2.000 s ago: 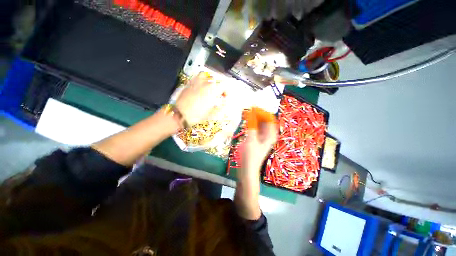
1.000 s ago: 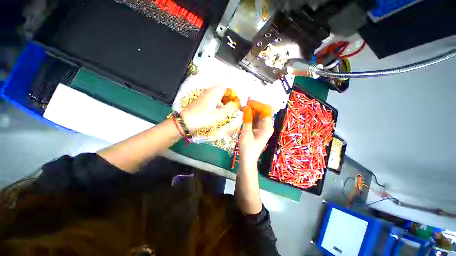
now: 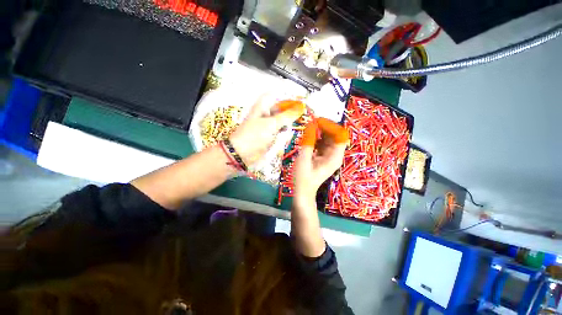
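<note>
My left hand (image 3: 262,132), with orange finger cots, is over the right part of the pale bag or dish of small brass parts (image 3: 220,125). My right hand (image 3: 317,157), also with orange cots, is just right of it, thumb and fingertips close together. A small red bit seems to show at the right fingertips, but what either hand holds is too small and blurred to tell. Loose red pieces (image 3: 286,178) lie below and between the hands. The black tray full of red pieces (image 3: 373,160) is right of my right hand.
A dark metal machine (image 3: 286,52) stands beyond the hands, with a ribbed silver tube (image 3: 456,69) reaching it from the right. A large black tray (image 3: 117,67) is upper left, a white strip (image 3: 101,161) below it. A small parts box (image 3: 417,171) is right of the red tray.
Two seconds ago my left hand was further forward over the pale area; it has come back toward my right hand. Since one second ago both hands remain close together, and the view has shifted slightly.
</note>
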